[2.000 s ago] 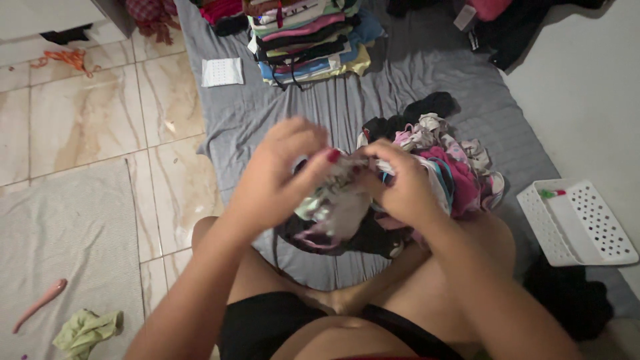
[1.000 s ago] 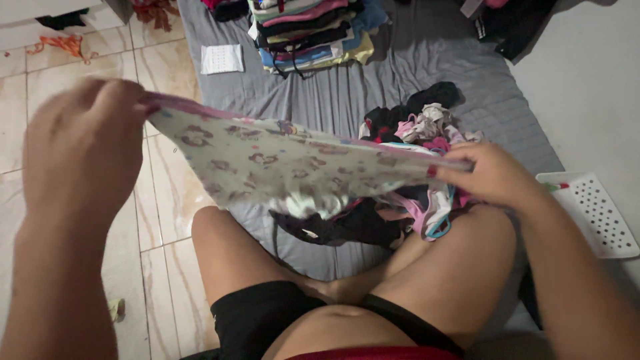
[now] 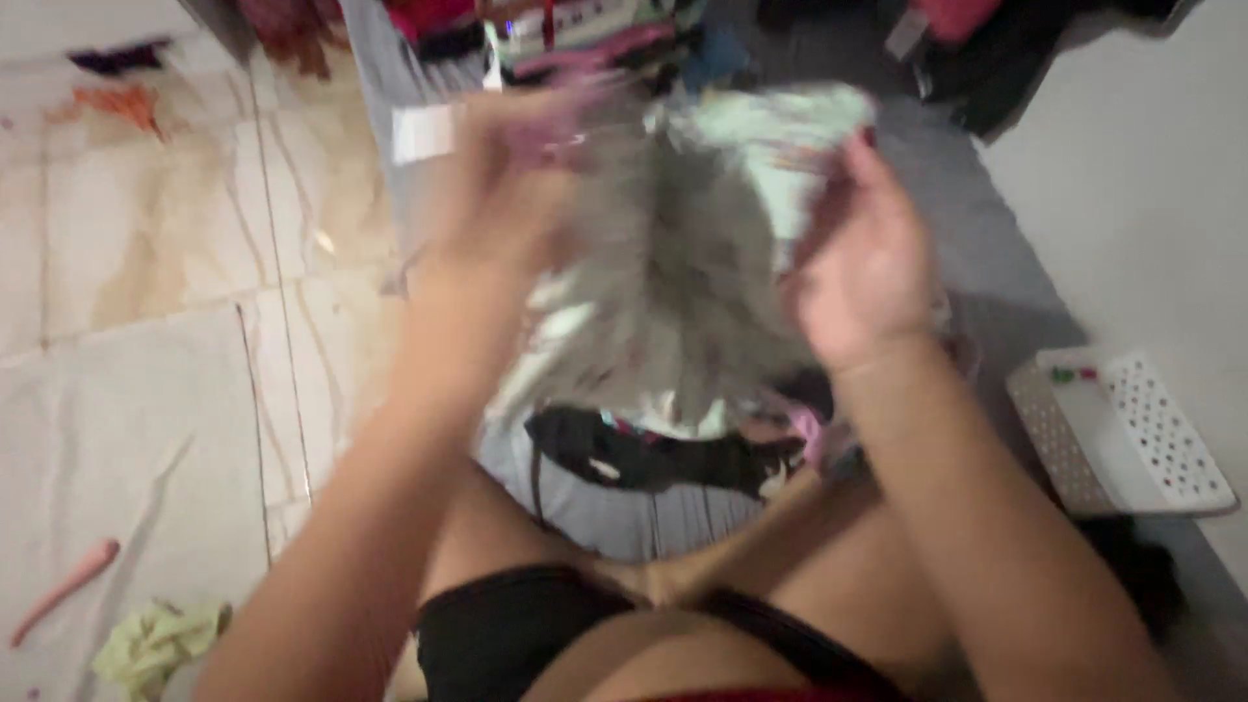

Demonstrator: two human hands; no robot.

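A light patterned piece of cloth (image 3: 673,322), blurred by motion, hangs spread between my two hands above the bed. My left hand (image 3: 517,175) grips its pinkish edge on the left. On the right, my right hand (image 3: 868,253) has hold of the pale green part, with its palm partly turned up; the fingertips are partly hidden by the fabric. Beneath the cloth lies a black garment (image 3: 643,453) near my legs, with a pink strap (image 3: 807,434) at its right. The cloth covers most of the clothes pile behind it.
Folded clothes (image 3: 595,39) are stacked at the bed's far side, beside a white square item (image 3: 422,134). A white perforated plastic basket (image 3: 1170,439) sits at the right. On the tiled floor at left are orange straps (image 3: 122,102), a pink object (image 3: 68,590) and a crumpled yellowish cloth (image 3: 161,643).
A second ago the cloth was stretched wide and flat; my hands have since come closer together, and it now hangs fuller between them. Two seconds ago it was bunched up between my hands.
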